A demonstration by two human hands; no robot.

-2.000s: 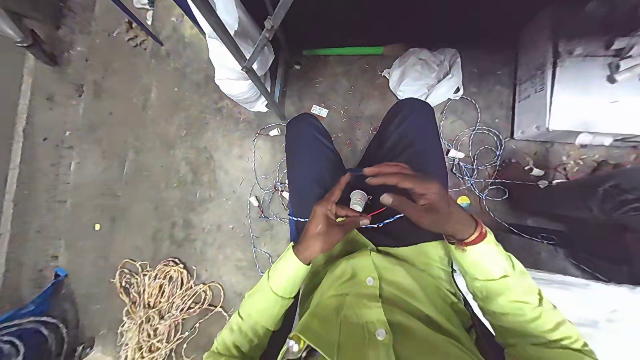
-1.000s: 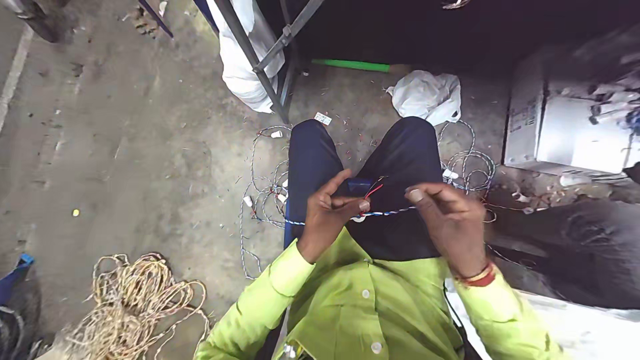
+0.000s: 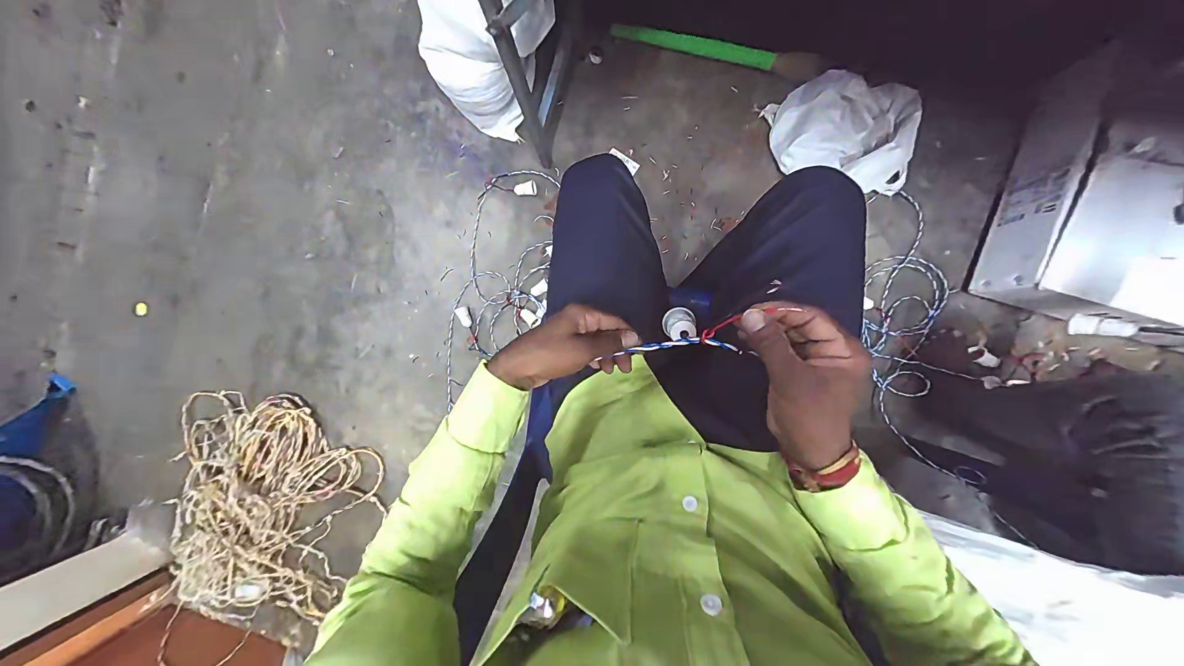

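A twisted blue-and-white electrical wire point(image 3: 680, 343) runs across my lap. My left hand point(image 3: 578, 344) pinches its left part between thumb and fingers. At the right, my right hand point(image 3: 809, 370) grips a thin red wire point(image 3: 724, 326), which loops around the twisted wire near the middle. A small white bulb holder point(image 3: 680, 322) sits between my thighs, touching or just behind the twisted wire; which of these I cannot tell. The fingertips of my right hand partly hide the wire ends.
Coiled wire with white holders point(image 3: 499, 291) lies left of my legs, another wire coil point(image 3: 902, 287) right. A tangled beige cord heap point(image 3: 264, 499), a white plastic bag point(image 3: 846, 129), a metal stand point(image 3: 523, 83), a green tube point(image 3: 694, 46) and a large box point(image 3: 1064, 203) stand or lie around me.
The red wire, upright near my left hand one second ago, now stretches to my right hand and loops around the twisted wire. My left hand has moved away from the bulb holder.
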